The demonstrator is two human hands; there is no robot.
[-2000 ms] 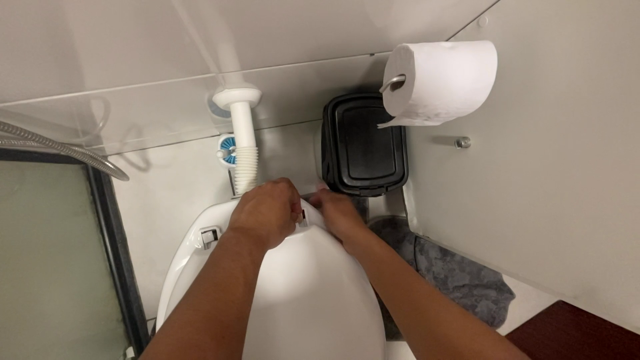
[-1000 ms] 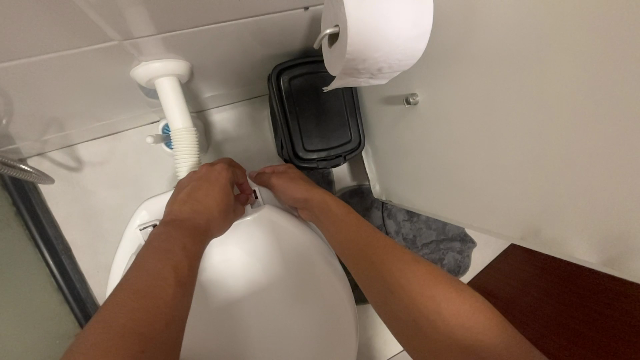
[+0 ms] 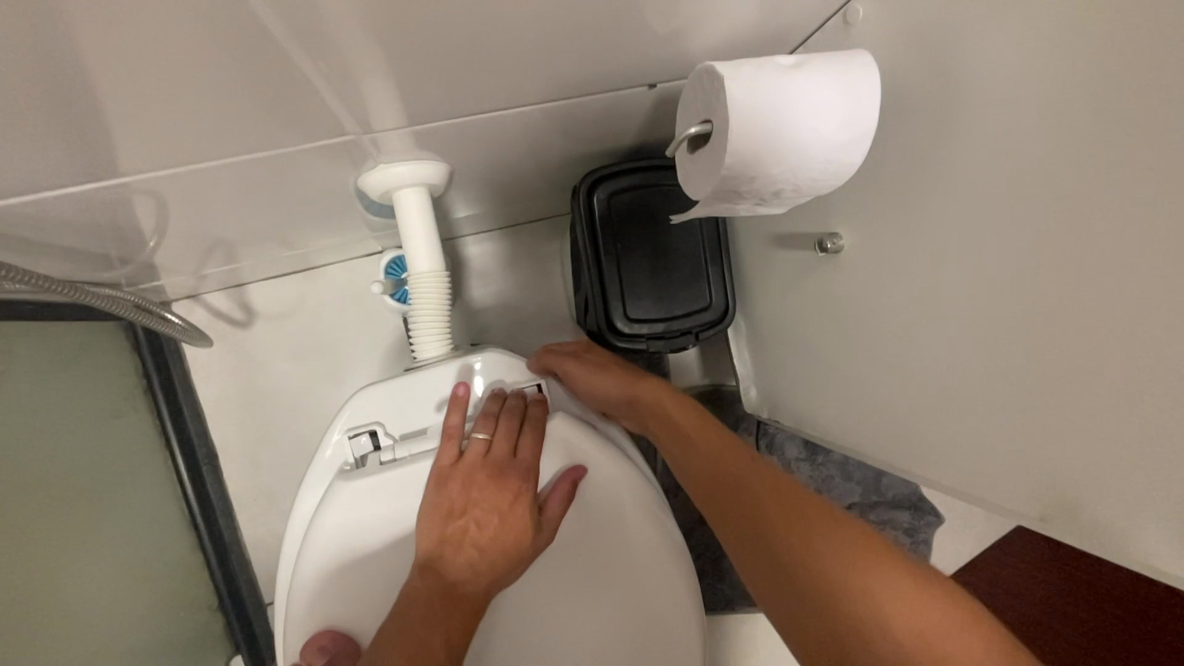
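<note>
A white toilet lid [image 3: 592, 573] is down on the toilet bowl. My left hand [image 3: 486, 481] lies palm down across the lid and its hinge area, fingers spread and a ring on one of them; nothing shows in its grasp. My right hand [image 3: 597, 379] rests at the back right edge of the toilet rim [image 3: 499, 361], fingertips bent over it; whether they hold anything is hidden. An uncovered hinge slot [image 3: 365, 447] shows at the left of the lid's rear edge. Another dark slot [image 3: 535, 389] is partly covered by my left fingertips.
Behind the toilet a white ribbed pipe [image 3: 429, 310] runs to the wall, beside a blue-bristled toilet brush [image 3: 397, 279]. A black lidded bin [image 3: 655, 264] stands at the right below a toilet paper roll [image 3: 795, 129]. A metal shower hose [image 3: 120, 301] and dark-framed glass are at left.
My left hand was curled at the right hinge beside my right hand; it now lies flat over the lid's rear. My right hand stays near the back right edge.
</note>
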